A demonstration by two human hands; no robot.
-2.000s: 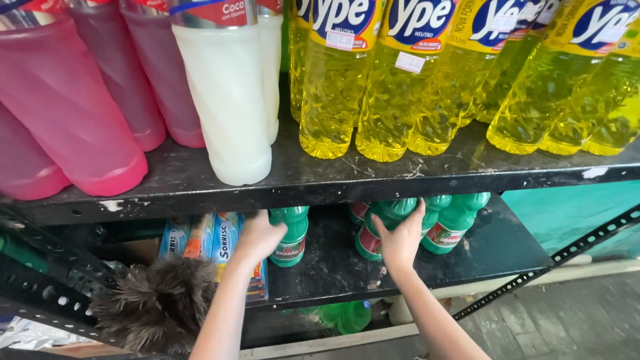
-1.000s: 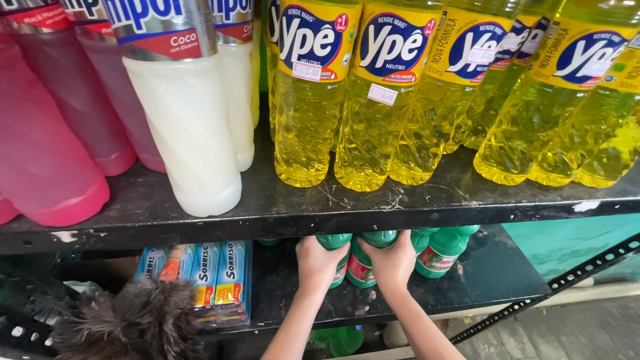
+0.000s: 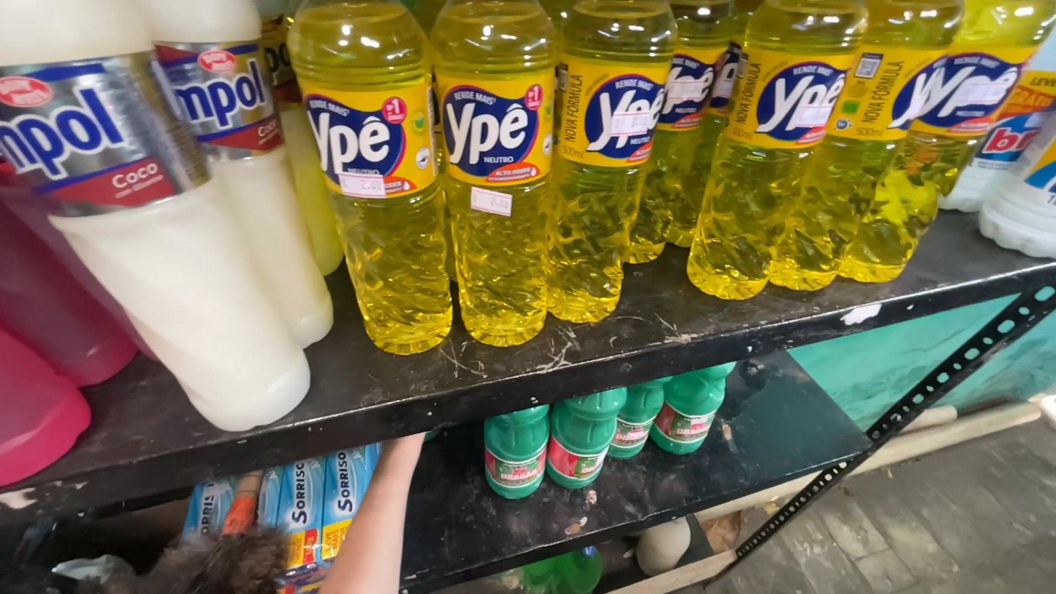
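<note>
Only a forearm shows of my left arm, reaching up beneath the black metal upper shelf (image 3: 528, 371); the hand itself is hidden behind the shelf's edge, so what it touches cannot be seen. To its right, green plastic bottles with red labels (image 3: 516, 454) stand upright on the lower shelf (image 3: 660, 495), close together in a group of several. Blue Sorriso toothpaste boxes (image 3: 301, 503) lie left of the forearm. My right hand is out of the frame.
Yellow Ypê dish soap bottles (image 3: 495, 247) and white coconut-labelled bottles (image 3: 190, 305) line the upper shelf, with pink bottles at far left. A feather duster (image 3: 231, 561) is at lower left. A perforated metal upright (image 3: 965, 371) stands at right.
Both hands were on green bottles one second ago. The right hand has since left the view, and the left has moved left, behind the shelf edge. The view has shifted.
</note>
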